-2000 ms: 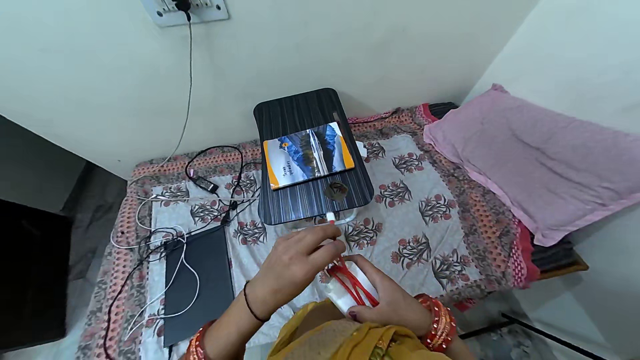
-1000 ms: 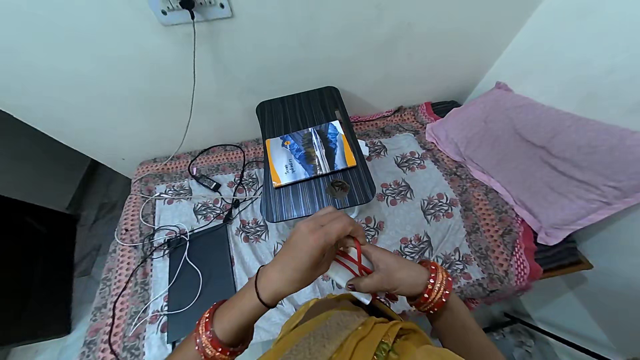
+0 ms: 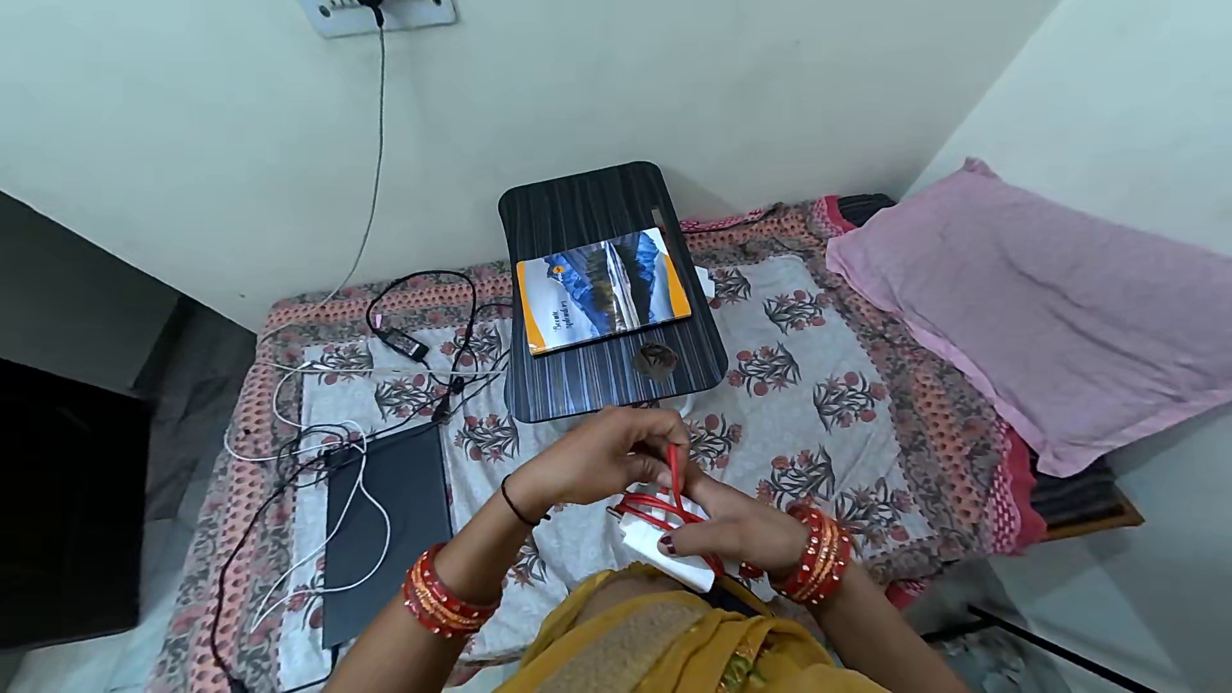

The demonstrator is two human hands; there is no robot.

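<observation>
My right hand [image 3: 751, 527] grips a white charger adapter [image 3: 664, 555] near my lap, its thumb pressed on the adapter's face. A red cable [image 3: 659, 508] is wound around the adapter, with a metal plug showing at the left end. Between the fingertips of my left hand [image 3: 602, 452], a stretch of the red cable is pinched above the adapter. The far side of the adapter is hidden by my fingers.
A black lap table [image 3: 587, 390] holds a printed booklet [image 3: 606, 289]. Left of it lie a dark laptop [image 3: 385, 539], a black power cable [image 3: 402, 344] and white cables [image 3: 385, 539]. A pink pillow [image 3: 1049, 308] rests at right on the patterned bedsheet [image 3: 799, 385]. A wall socket [image 3: 414, 13] is above.
Red cable now shows between my left fingertips and the adapter. Both hands have shifted a little, and the white end near the lap table two seconds ago no longer shows there.
</observation>
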